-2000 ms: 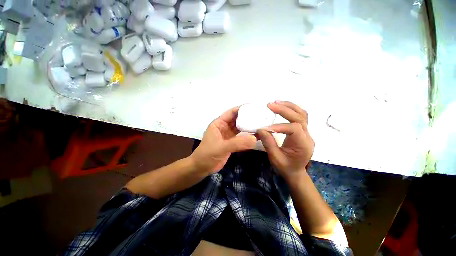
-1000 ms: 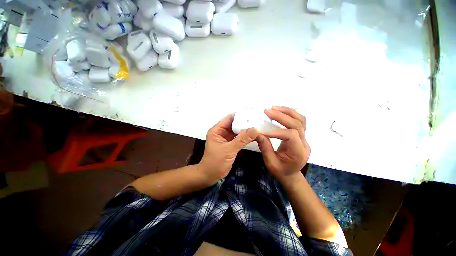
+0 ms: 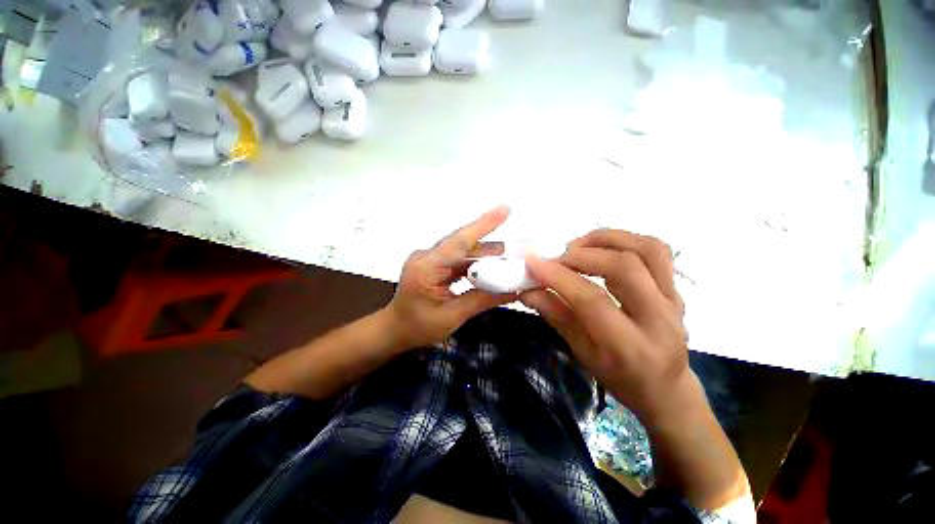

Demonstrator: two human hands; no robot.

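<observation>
A white plastic case (image 3: 498, 274) is held between my two hands, just over the front edge of the bench. It shows its narrow side, with a small dark spot at its left end. My left hand (image 3: 441, 279) holds its left end between thumb and fingers, with one finger stretched up and away. My right hand (image 3: 622, 304) grips its right end with thumb and fingertips, which hide that end. Glare hides detail behind the case.
White cases (image 3: 346, 53) lie heaped at the far edge, left of centre. A clear bag of cases (image 3: 196, 150) with a yellow strip (image 3: 244, 125) is at left. Flat boxes (image 3: 77, 56) lie far left. An orange stool (image 3: 185, 307) stands below the bench.
The case has turned from its broad face to its narrow side. A finger of my left hand has lifted off. My right hand has moved slightly right and its fingers have shifted.
</observation>
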